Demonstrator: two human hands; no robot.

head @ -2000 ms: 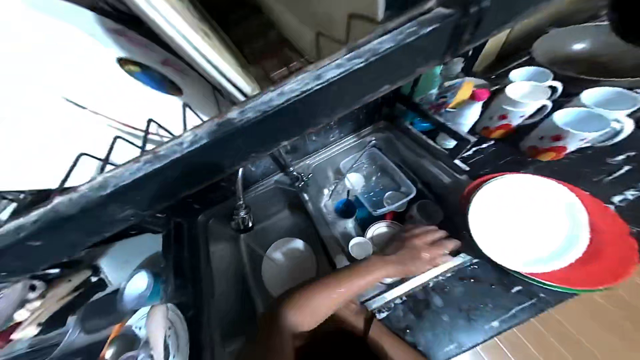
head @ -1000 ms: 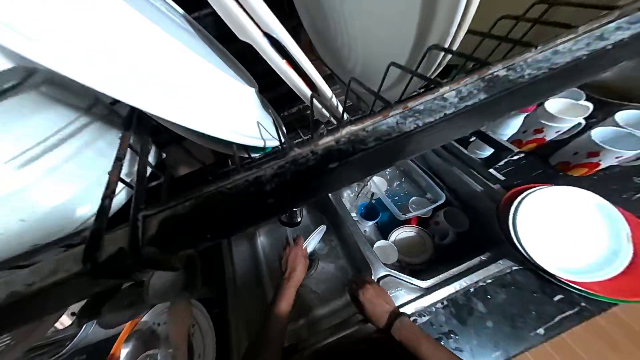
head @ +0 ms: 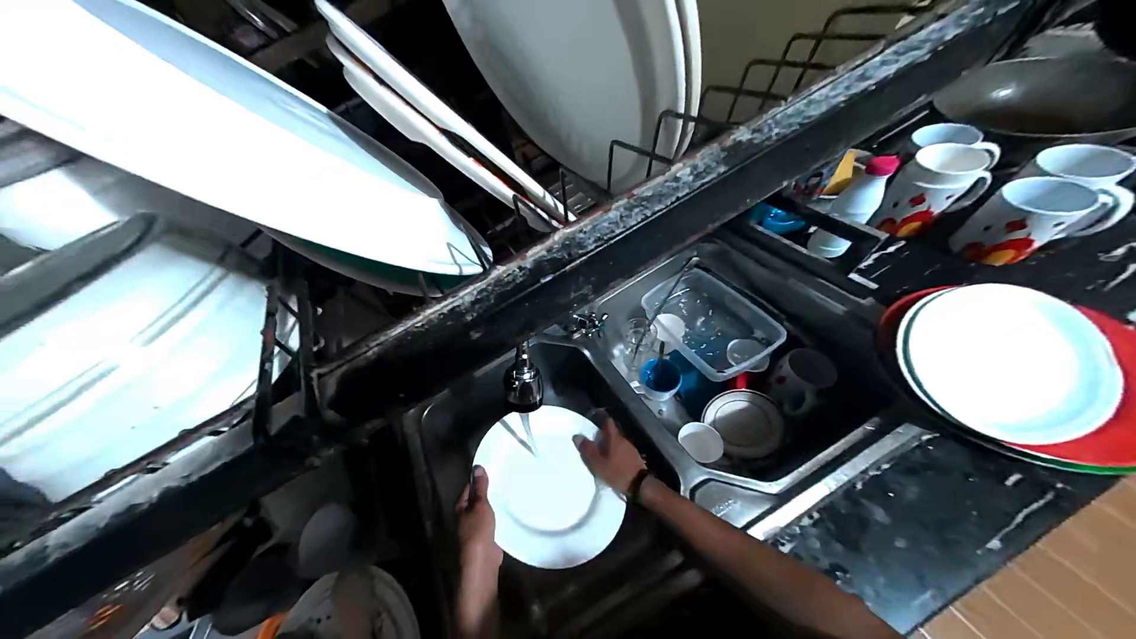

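Note:
A white plate (head: 552, 497) is held over the left basin of the sink (head: 444, 444), under the faucet (head: 524, 382), and a thin stream of water falls onto it. My left hand (head: 479, 519) grips the plate's left edge, thumb on top. On the upper right edge rests my right hand (head: 612, 454), its thumb over the rim and its other fingers partly hidden; a dark band circles that wrist. The right basin holds a clear plastic container (head: 714, 324), a blue cup (head: 660, 376), a small plate (head: 744, 422) and a mug (head: 801, 380).
Above the sink a dark metal rack beam (head: 621, 244) crosses the view, with large white plates (head: 577, 80) standing behind it. At right lie stacked plates (head: 1010, 364) on a red one (head: 1114, 355), near several mugs (head: 1025, 217) and a frying pan (head: 1047, 98). More dishes (head: 355, 603) sit at lower left.
One second ago my hands were apart, the left near a plate edge-on under the faucet and the right at the sink divider. Now both hold the plate, its face turned up.

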